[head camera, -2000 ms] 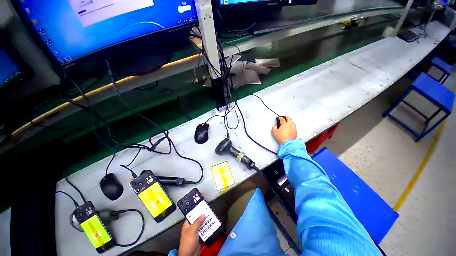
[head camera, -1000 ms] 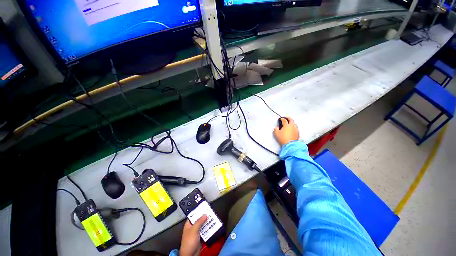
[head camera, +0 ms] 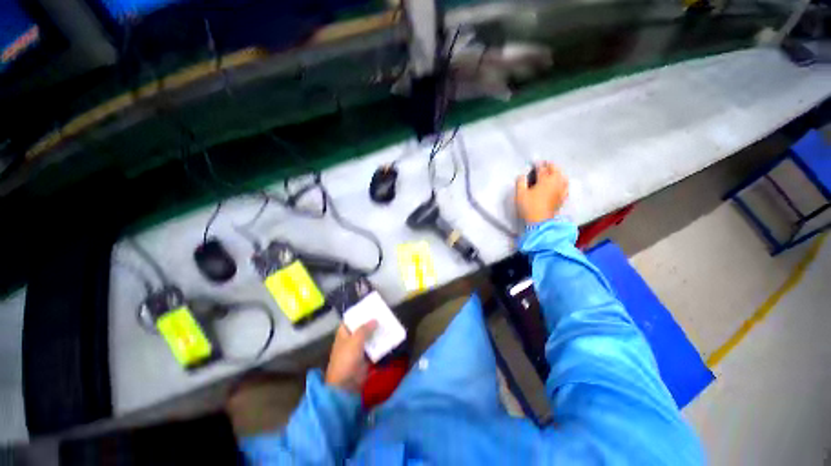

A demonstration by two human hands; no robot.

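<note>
My left hand (head camera: 348, 353) holds a smartphone (head camera: 373, 320) at the bench's front edge, camera end up, with a white label on it and my thumb over the label's lower left. My right hand (head camera: 541, 193) rests on a black mouse (head camera: 532, 177) on the bench. A black barcode scanner (head camera: 439, 229) lies between my hands. A yellow card (head camera: 417, 267) lies on the bench just right of the held phone. Two more phones with yellow cards, one nearer (head camera: 293, 285) and one at the far left (head camera: 180, 329), lie to the left with cables. The view is blurred.
Two more black mice (head camera: 384, 184) (head camera: 215, 261) lie on the pale bench (head camera: 638, 127). Cables hang at an upright post (head camera: 422, 64). A blue stool (head camera: 658, 319) stands right of me, with another blue stool (head camera: 814, 164) farther off. Black trays (head camera: 68, 273) are at the left.
The view has tilted down, so the bench sits higher in the picture and the monitors are mostly cut off. My left hand still holds the phone and my right hand is still on the mouse.
</note>
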